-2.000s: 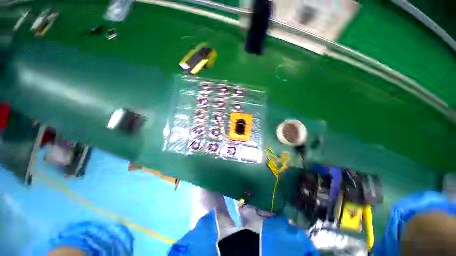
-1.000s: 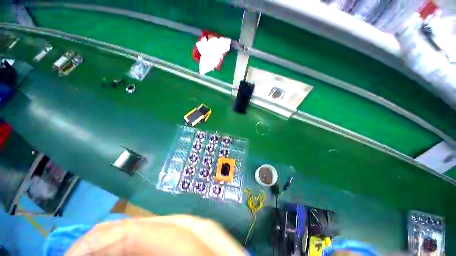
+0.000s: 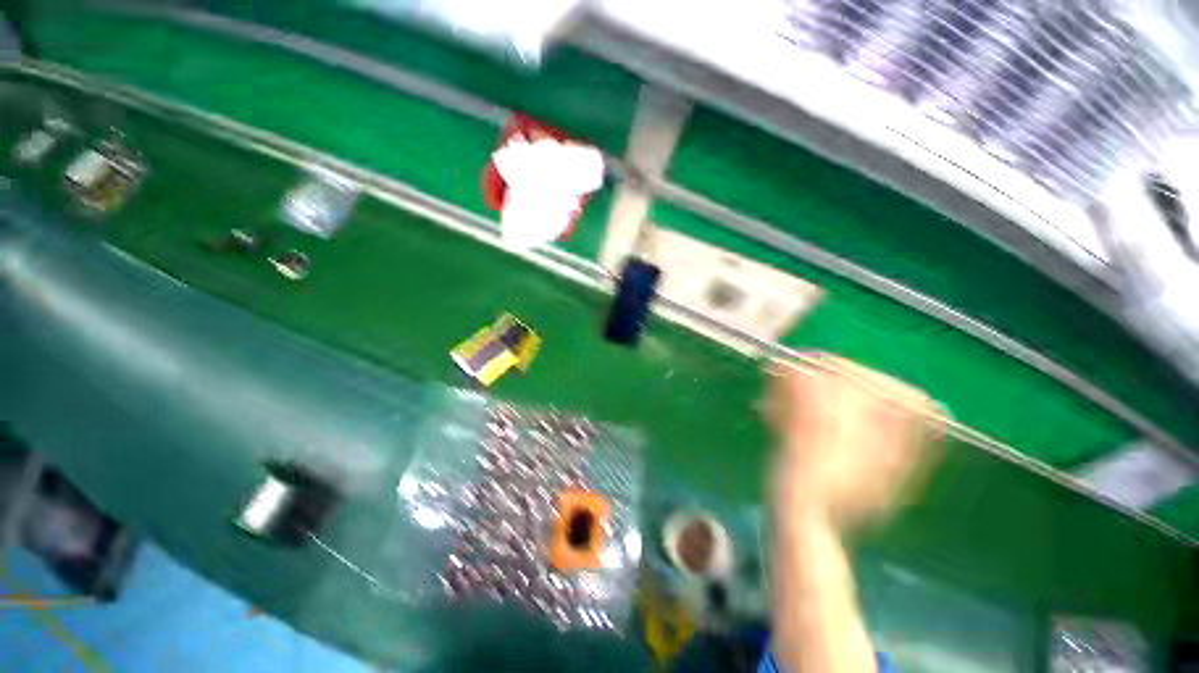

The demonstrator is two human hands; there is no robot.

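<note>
My right hand [image 3: 855,440] is bare and blurred, raised over the back right of the green mat [image 3: 355,355]; whether its fingers are open or closed cannot be told. My left hand is out of the picture. Left of my right forearm lies a clear blister tray [image 3: 421,493] with rows of small round units, smeared by motion. An orange fixture [image 3: 580,529] with a black centre sits on the tray's right part. A round pot or tape roll [image 3: 697,543] lies between tray and forearm. A yellow forked thing [image 3: 667,625] lies below it.
A solder spool [image 3: 270,505] lies left of the tray. Behind are a yellow-edged device [image 3: 496,350], a dark phone [image 3: 633,301] and white cloth in a red holder [image 3: 546,184]. Another tray [image 3: 1098,647] is at lower right. A pale shelf edge [image 3: 842,158] crosses above.
My right arm has come up from the bottom edge and now reaches over the mat. The hand that filled the lower middle is gone. The view has shifted, so the tray and spool sit lower.
</note>
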